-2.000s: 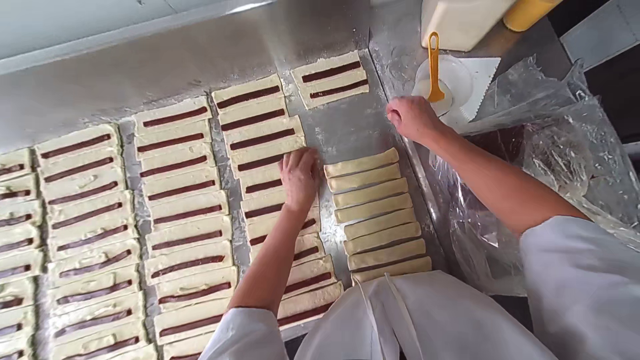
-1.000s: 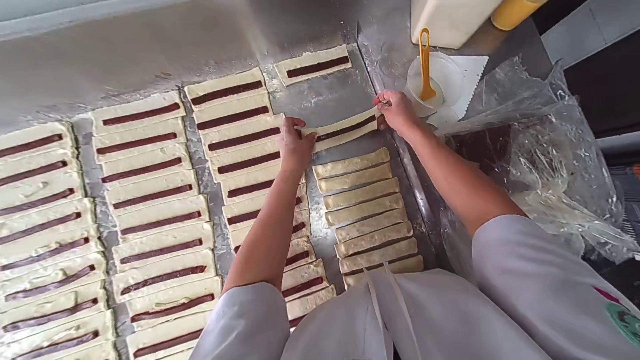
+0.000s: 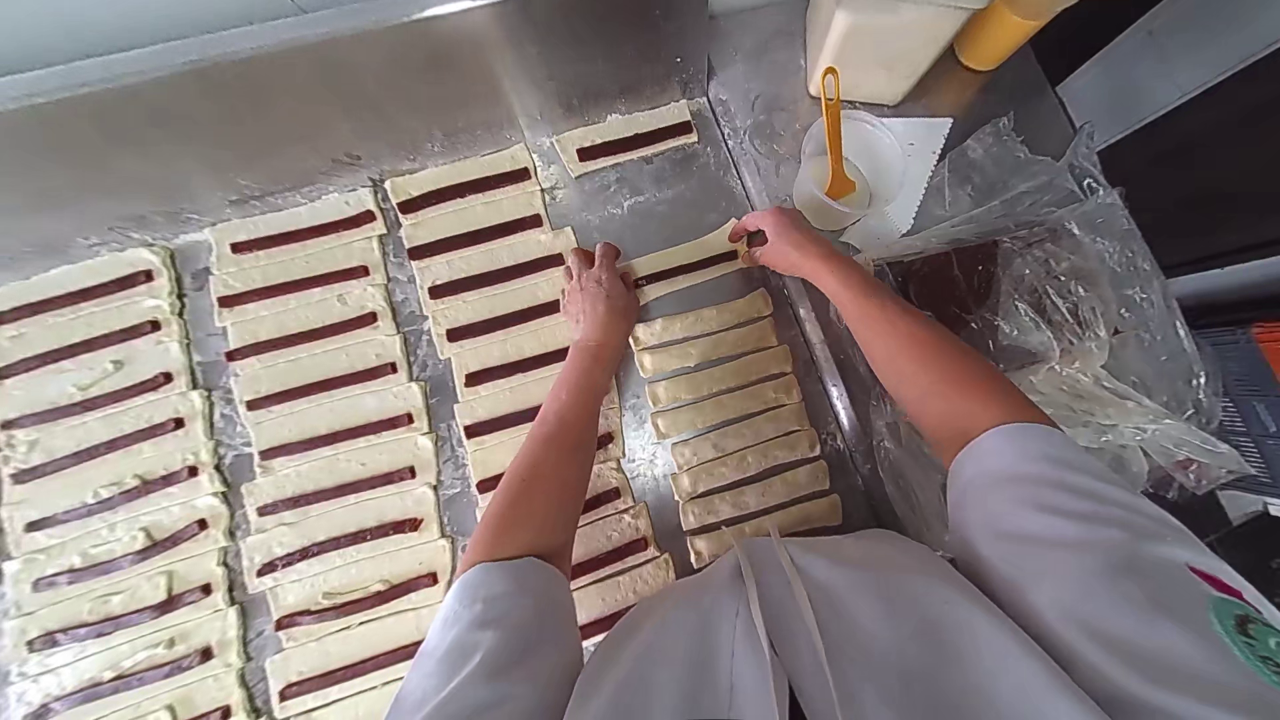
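A dough strip with a dark red-brown filling bar [image 3: 685, 266] lies between my hands on the steel table. My right hand [image 3: 785, 243] pinches its right end with thumb and fingers. At its left end is my left hand [image 3: 600, 295], fingers bent over the edge; whether they grip it is hard to tell. Below lies a column of folded dough pieces [image 3: 720, 358], side by side, their filling mostly covered. One flat dough strip with filling [image 3: 625, 138] lies alone above. To the left, columns of flat filled strips [image 3: 310, 285] overlap one another.
A steel backsplash [image 3: 330, 100] runs behind the table, and a raised metal edge [image 3: 825, 370] borders its right side. Beyond it are a plastic tub [image 3: 835, 205] with an orange spatula [image 3: 833, 130], a white container [image 3: 885, 45], a yellow-orange container [image 3: 1003, 35] and crumpled clear plastic [image 3: 1080, 310].
Two seconds ago two flat strips lay together at the top and my right hand was near the tub. One strip now lies lower, between my hands, above the folded pieces.
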